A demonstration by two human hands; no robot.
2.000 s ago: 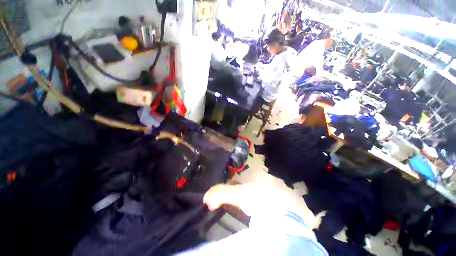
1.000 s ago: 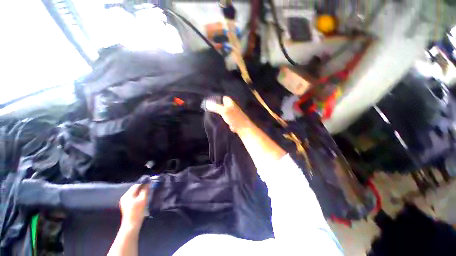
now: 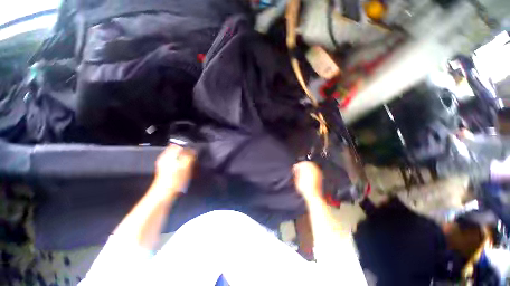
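Note:
A dark garment piece (image 3: pixel 251 159) lies creased across the front of the work, between my two hands. My left hand (image 3: pixel 174 165) is closed on its left edge, beside a small pale strip, at the padded bar. My right hand (image 3: pixel 307 177) is at the garment's right side, fingers curled by a small dark part under the tan hose's end. It is blurred, so what it holds cannot be told. The long grey-black padded bar (image 3: pixel 92 159) runs from the left edge to my left hand.
A large dark garment pile (image 3: pixel 134 61) lies behind the bar, with a small orange-red mark. A tan hose (image 3: pixel 302 78) hangs by a pale beige block (image 3: pixel 322 62) and the white wall. A red-edged rest stands right. Dark heaps (image 3: pixel 400 240) and a person (image 3: pixel 470 237) show lower right.
The view has swung left and down since the first frame. My right hand has moved from the pile to the right end. My left hand stays at the garment's edge on the bar.

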